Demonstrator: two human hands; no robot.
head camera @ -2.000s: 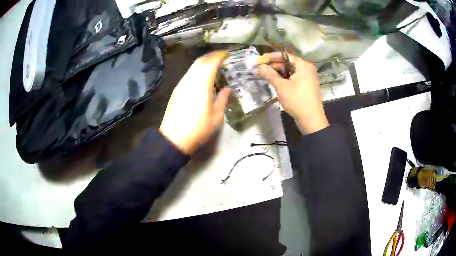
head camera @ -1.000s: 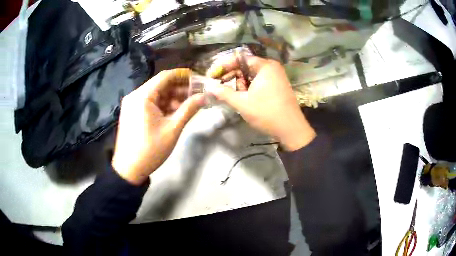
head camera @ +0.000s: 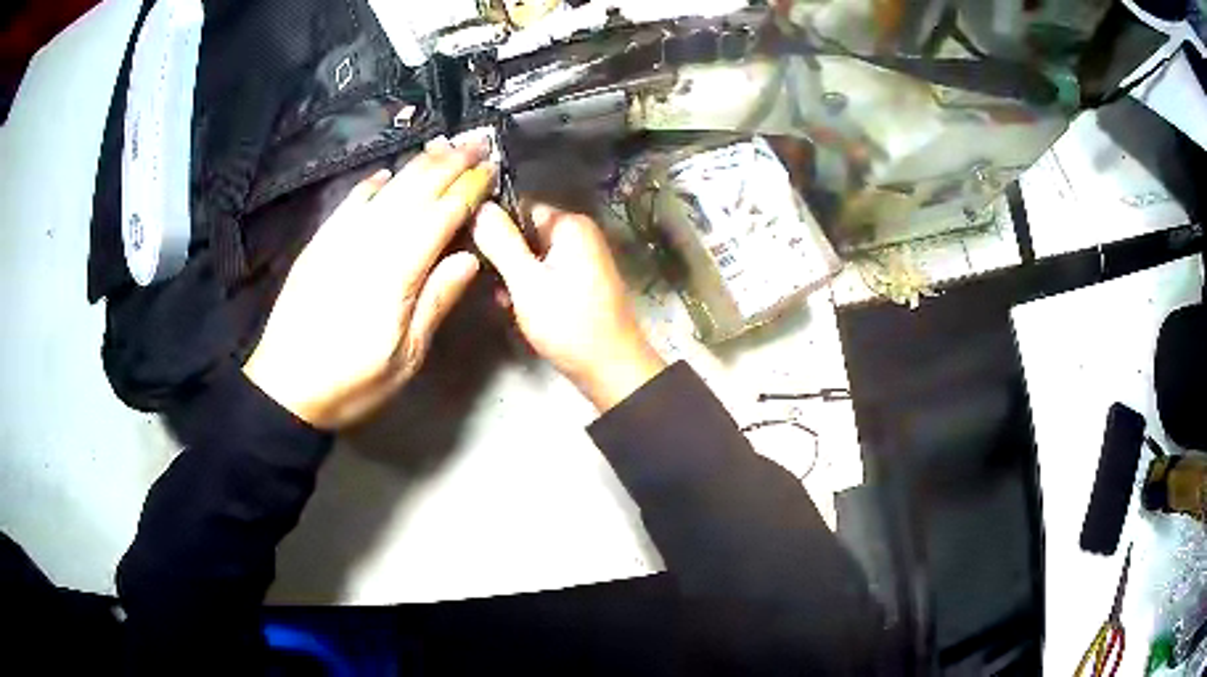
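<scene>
The black bag [head camera: 232, 304] lies at the left of the white table. My left hand [head camera: 357, 291] lies over its right-hand edge, fingers stretched toward the machine and thumb below. My right hand [head camera: 563, 298] is close beside it, thumb and fingertips at the same edge. What the right fingers hold is hidden. A small whitish piece shows at the left fingertips. The dark end of the sewing machine arm is just behind the hands. The small box [head camera: 748, 238] with a white printed label sits right of my right hand, touched by neither hand.
The pale machine body [head camera: 900, 146] spans the back. A white lamp paddle [head camera: 159, 146] overlaps the bag. Thin dark cords [head camera: 801, 396] lie on the white table [head camera: 450, 529]. On the right table are a black phone [head camera: 1113, 476], scissors [head camera: 1101, 651] and a brownish bottle [head camera: 1175, 485].
The small box was in both hands two seconds ago and now sits by the machine. Both hands have moved left to the bag's edge. The view has shifted slightly.
</scene>
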